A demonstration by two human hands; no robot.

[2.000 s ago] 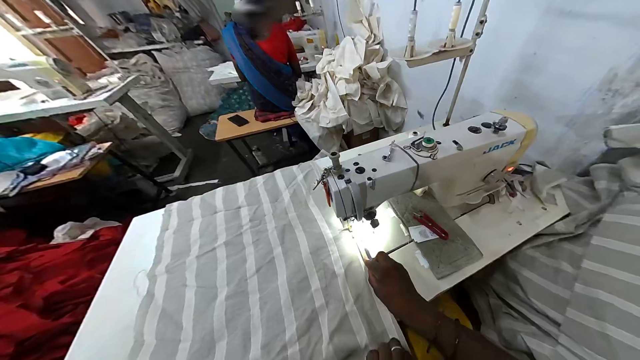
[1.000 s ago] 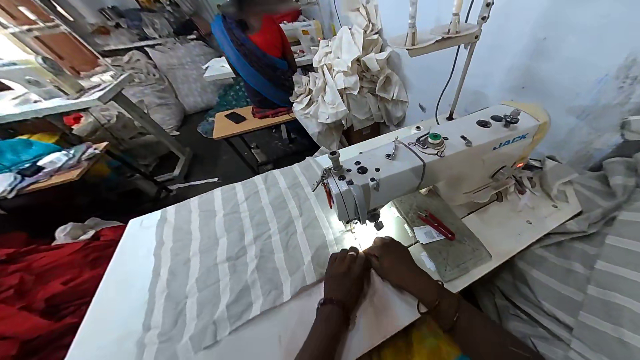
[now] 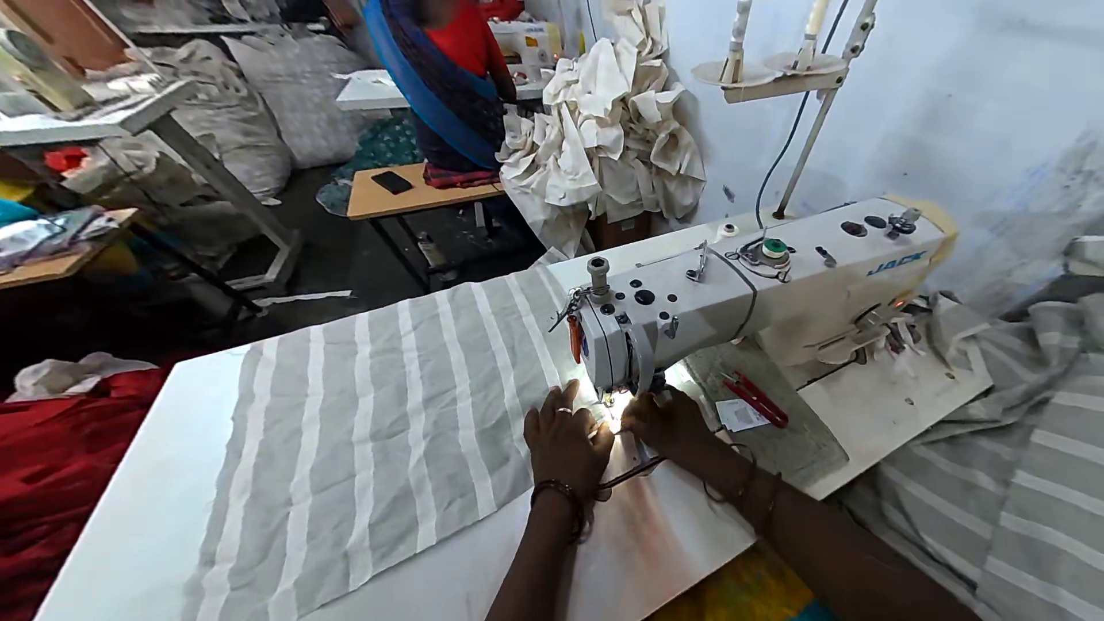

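A grey fabric with white stripes [image 3: 388, 423] lies flat over the sewing table, its right edge under the head of a white Jack sewing machine [image 3: 690, 302]. My left hand [image 3: 569, 440] rests on the fabric's edge just left of the lit needle area, fingers spread. Right of the needle, my right hand [image 3: 673, 423] has its fingers bent close to the presser foot; whether they pinch the cloth is hidden. Red-handled thread snips [image 3: 755, 399] and a small white printed card [image 3: 740, 415] lie on the machine bed to the right.
Thread cones' stand [image 3: 768, 79] rises behind the machine. More striped fabric [image 3: 1018, 474] is heaped at right, red cloth [image 3: 78, 466] at left. Beyond are a wooden stool [image 3: 423, 197] with a phone [image 3: 392, 181], a pile of cream cloth [image 3: 604, 129] and a standing person [image 3: 453, 86].
Two seconds ago my left hand was mostly out of view at the bottom; it came up beside the needle. The fabric's near edge now lies farther up the table, baring white tabletop.
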